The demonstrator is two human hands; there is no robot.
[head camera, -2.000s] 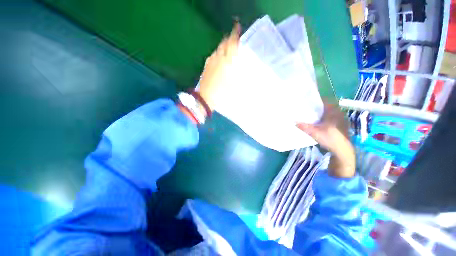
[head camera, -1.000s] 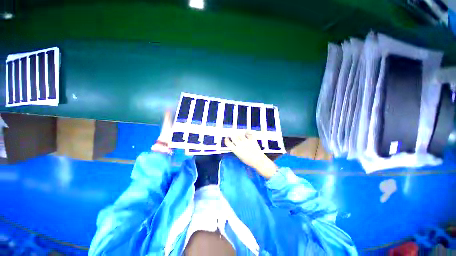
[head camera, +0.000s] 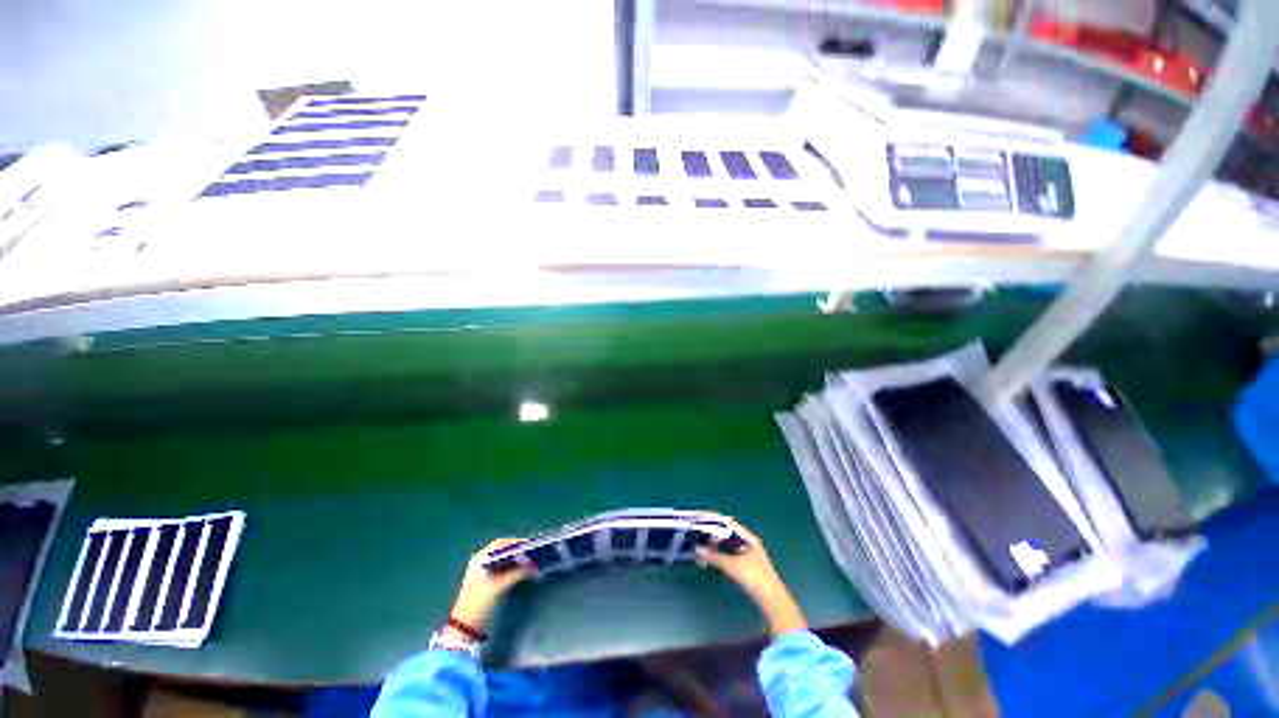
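A die-cut sheet stack point(head camera: 617, 540), white with black strips, is bent into an arch between my hands over the green bench near its front edge. My left hand point(head camera: 491, 586) grips its left end. My right hand point(head camera: 750, 567) grips its right end. Another sheet with black strips point(head camera: 152, 577) lies on the bench at the left. To the right, several bubble-wrap sheets are stacked with a black panel point(head camera: 979, 481) on top. A second black panel point(head camera: 1126, 456) lies beside it on wrap.
A white shelf point(head camera: 463, 288) runs above the bench, holding sheets with black strips point(head camera: 316, 145) and a bench scale with a dark keypad point(head camera: 979, 180). A pale curved pole point(head camera: 1143, 218) crosses at the right. Part of a dark panel point(head camera: 20, 554) shows at the far left.
The view has tilted up, bringing the shelf in. The sheets, earlier fanned white and then flat with strips up, are now bent between both hands.
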